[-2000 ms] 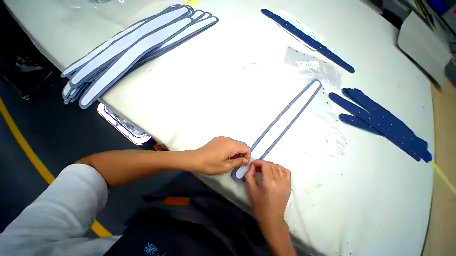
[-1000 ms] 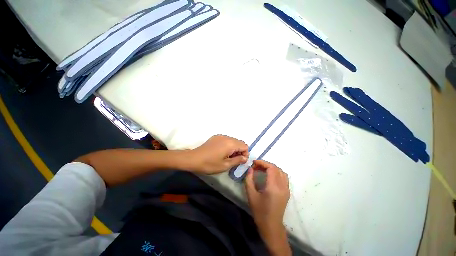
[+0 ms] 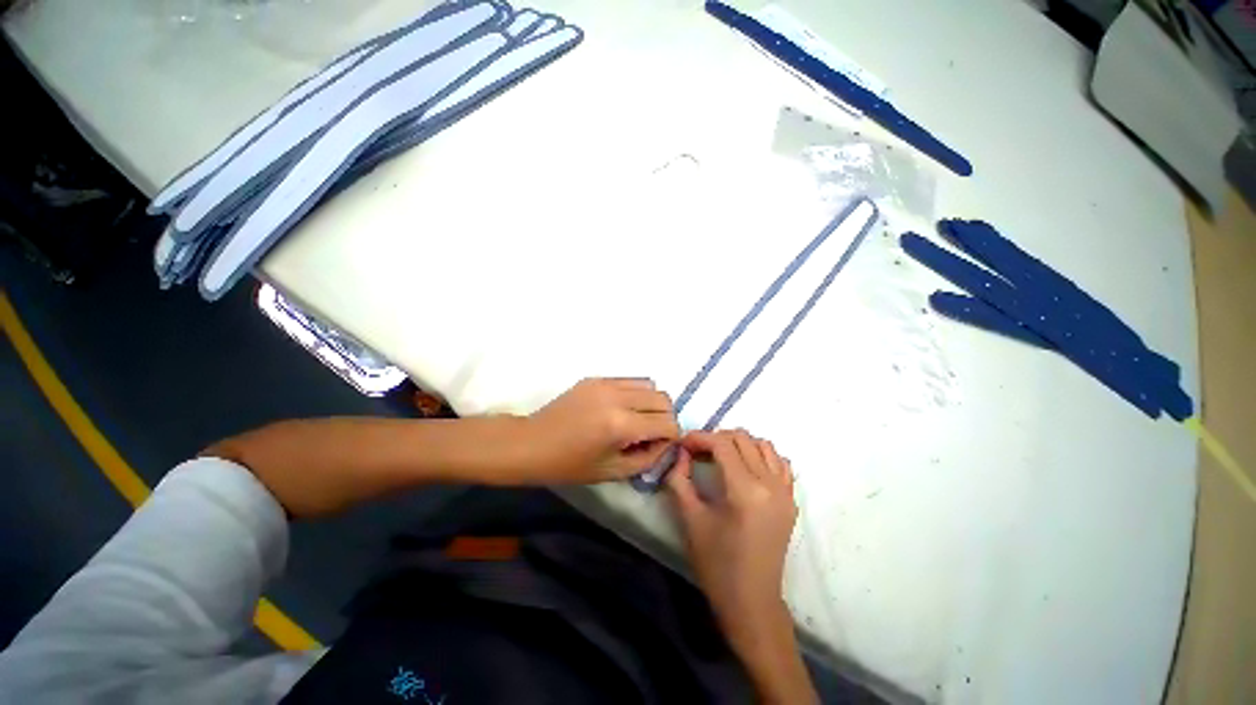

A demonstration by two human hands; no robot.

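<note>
A strip piece (image 3: 785,310) lies white side up with a blue-grey border, running diagonally from the table's near edge toward the clear plastic bag. My left hand (image 3: 606,430) is on its near end from the left, fingertips pinched on the strip. My right hand (image 3: 737,503) meets it from the right, with thumb and finger pinched at the same spot. The fingertips of both hands are close together and cover part of the near end. Whether a small stud is between them cannot be seen.
A stack of unworked strips (image 3: 344,117) lies upper left. Studded navy strips (image 3: 1054,310) overlap at right. A separate navy strip (image 3: 840,86) lies at upper centre-right. A clear plastic bag (image 3: 847,163) lies beyond the work. A thin loose thread (image 3: 675,161) lies on the cloth (image 3: 551,276).
My fingertips have come closer together over the near end, covering more of it. My left hand's fingers are more curled down. The whole view has shifted slightly.
</note>
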